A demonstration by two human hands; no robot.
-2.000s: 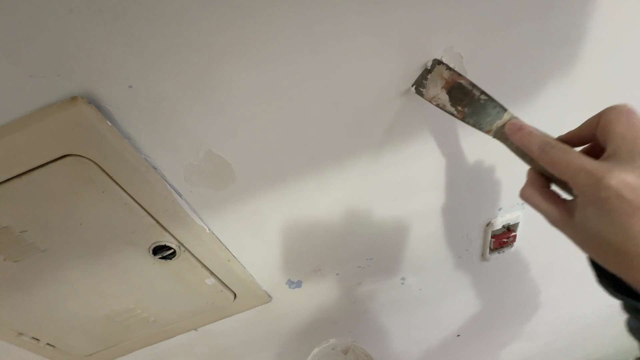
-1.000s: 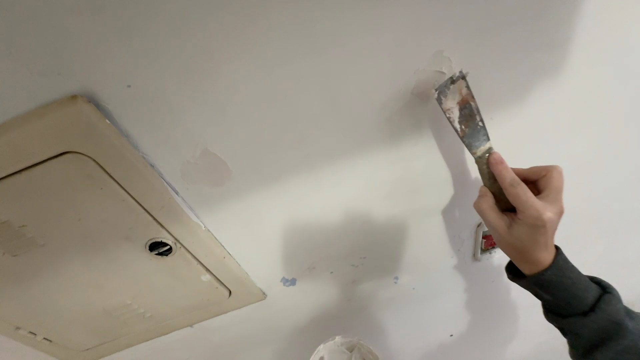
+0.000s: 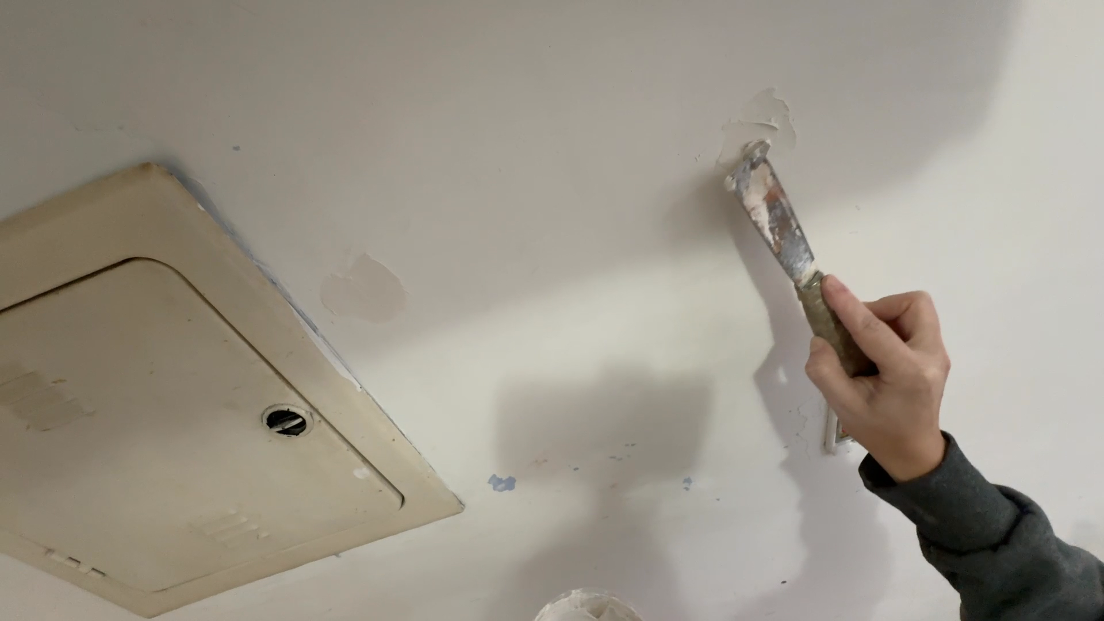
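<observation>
In my right hand (image 3: pixel 888 371) is a putty knife (image 3: pixel 776 211), gripped by its worn handle, with my index finger along the handle's top. Its stained metal blade points up and left. The blade's tip is at the lower edge of a patch of filler (image 3: pixel 766 116) on the pale wall (image 3: pixel 535 155). A dab of filler clings to the tip. At the bottom edge, partly cut off, shows a round mass of white filler (image 3: pixel 591 606). My left hand is outside the view.
A beige metal access panel (image 3: pixel 190 388) with a round lock (image 3: pixel 286 421) fills the left side. Right of it is a dull pinkish patch (image 3: pixel 364 289). A recessed wall box (image 3: pixel 835 431) lies partly behind my right hand. Small blue chips (image 3: pixel 502 483) mark the lower wall.
The putty knife has turned more upright and come down slightly from the top of the patch. The filler patch looks larger and thicker. My right hand now partly covers the wall box.
</observation>
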